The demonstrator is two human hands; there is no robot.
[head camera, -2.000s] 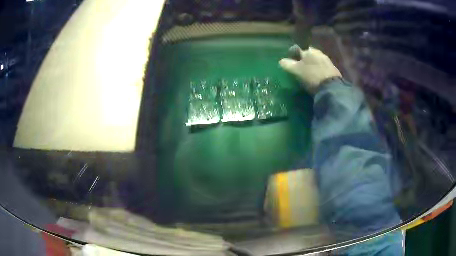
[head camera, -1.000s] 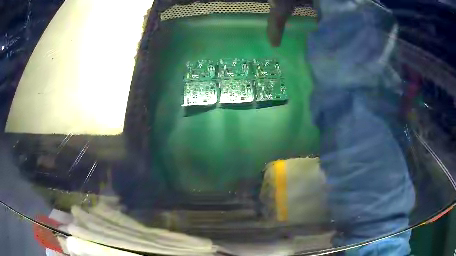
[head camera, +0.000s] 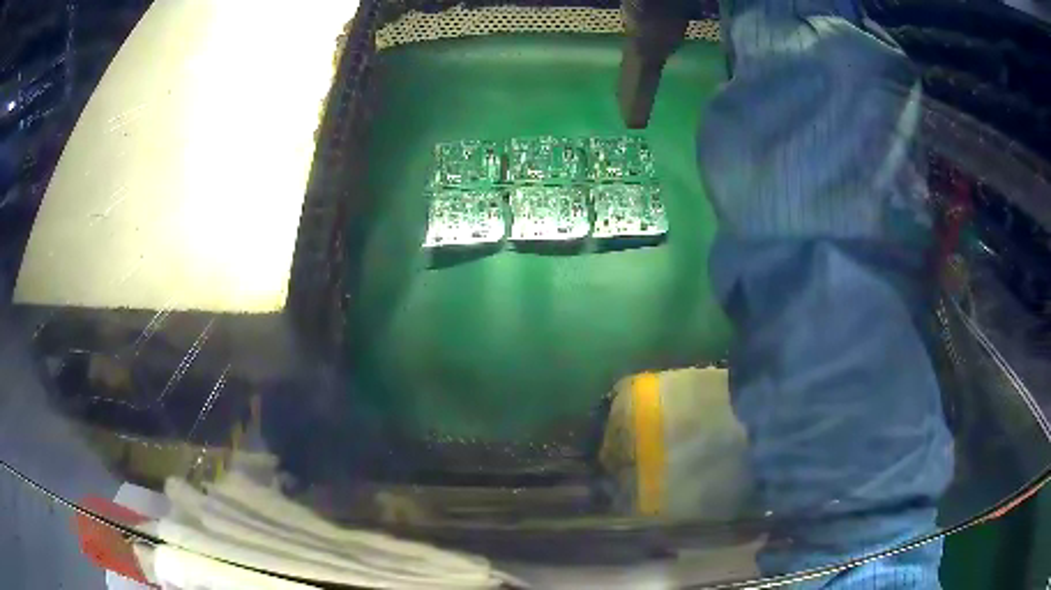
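Observation:
A PCB panel [head camera: 546, 196] of six small boards in two rows of three lies flat on the green mat [head camera: 507, 323], seen through the clear viewing window. My blue-sleeved right arm reaches up the right side of the mat, past the panel. My right hand is cut off by the top edge, so its state does not show. My left hand is not in the picture. A dark hanging piece [head camera: 643, 69] points down just above the panel's top right, apart from it.
A large pale sheet [head camera: 190, 161] is at the left. A padded block [head camera: 692, 444] with a yellow edge stands at the front, beside my forearm. Loose white cloths [head camera: 300, 536] lie at the lower left over a red pad [head camera: 110, 536]. A perforated strip [head camera: 496, 23] borders the mat's far edge.
My right hand, seen two seconds ago near the mat's upper right, has moved up out of the picture. The panel still lies on the mat; the whole view has shifted slightly.

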